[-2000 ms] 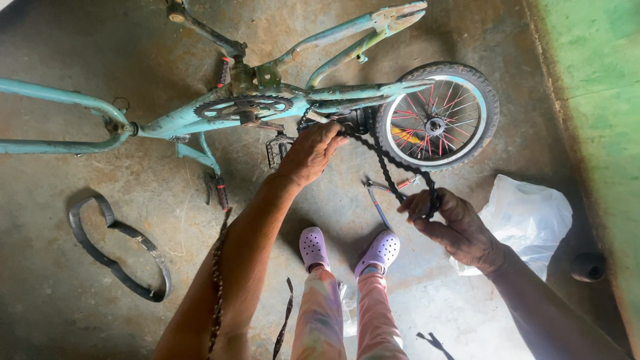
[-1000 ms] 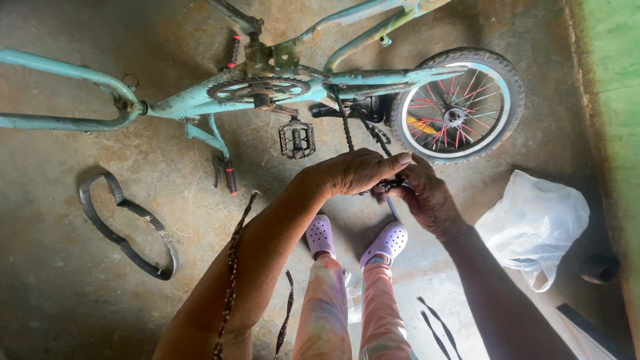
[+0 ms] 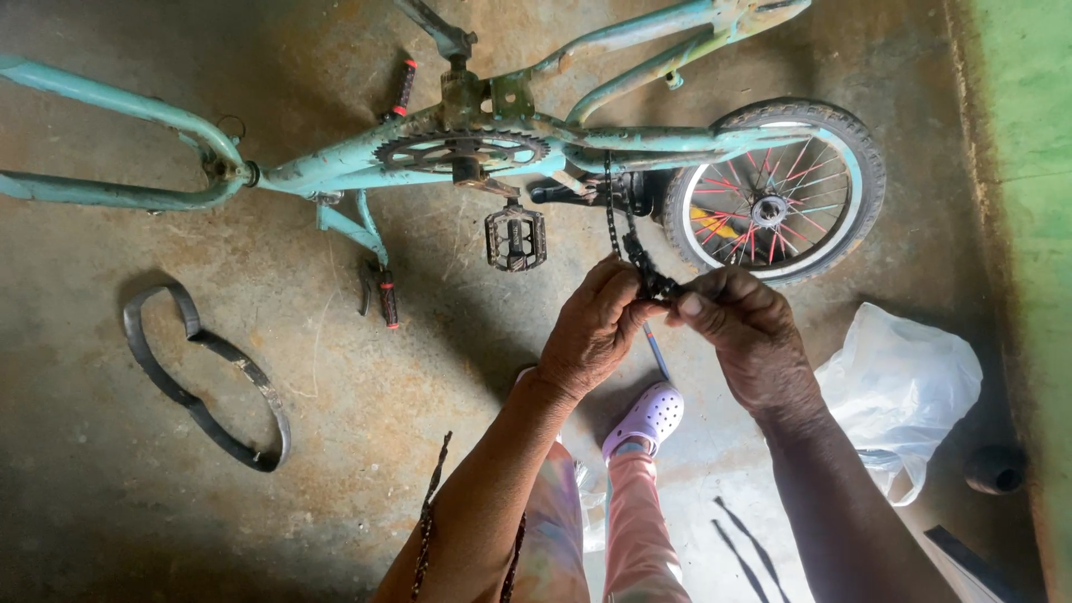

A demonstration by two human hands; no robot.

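A dark bicycle chain hangs in a loop over the teal bicycle frame, and its lower part is bunched between my hands. My left hand pinches the bunched links with thumb and fingers. My right hand grips the same part of the chain from the other side, its fingertips close to those of my left. Exactly which links each hand holds is hidden by the fingers. To the left of the chain are the chainring and a black pedal. A small spoked wheel lies behind my right hand.
On the concrete floor a bent dark strip lies at left and a white plastic bag at right. A handlebar grip shows below the frame. A lilac clog stands under my hands. A green surface borders the right side.
Two seconds ago my hands were apart with the chain stretched between them; now they are together at its bunched lower part. My right hand has moved in toward my left.
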